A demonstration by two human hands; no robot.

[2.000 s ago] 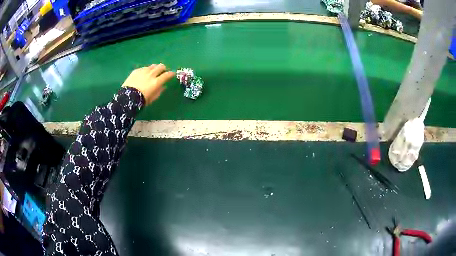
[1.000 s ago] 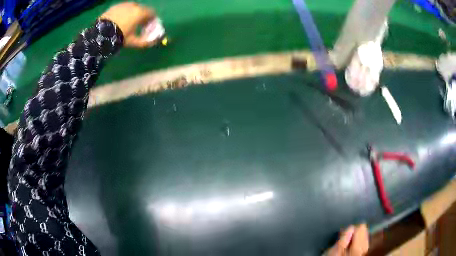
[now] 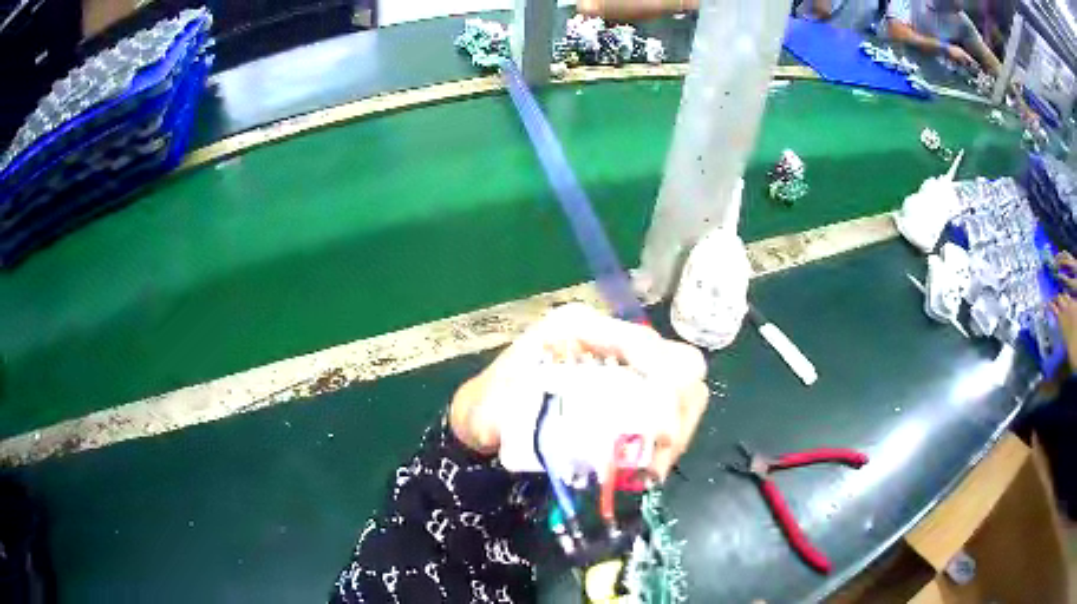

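Note:
My left hand (image 3: 614,342) is in the centre, overexposed, with its fingers around a white plastic housing (image 3: 591,425). Blue and red lead wires run down from the housing to a green circuit board (image 3: 661,555) with a yellow-wrapped block (image 3: 605,580). The board hangs at the bottom edge of the view and is partly cut off. Red-handled cutters (image 3: 789,486) lie open on the dark green bench to the right. My right hand is not in view.
A white glue bottle (image 3: 711,289) stands by the metal post (image 3: 720,130), beside a white stick (image 3: 782,345). A bluish strip (image 3: 567,189) crosses the belt. Units (image 3: 788,177) lie on the belt. Filled trays (image 3: 1004,254), a carton (image 3: 974,531) and another person's hand (image 3: 1066,309) are at right.
My left hand has come back from the belt to the centre, holding the unit close to the camera. The view has swung right. My right hand, seen at the bottom edge before, has left the picture.

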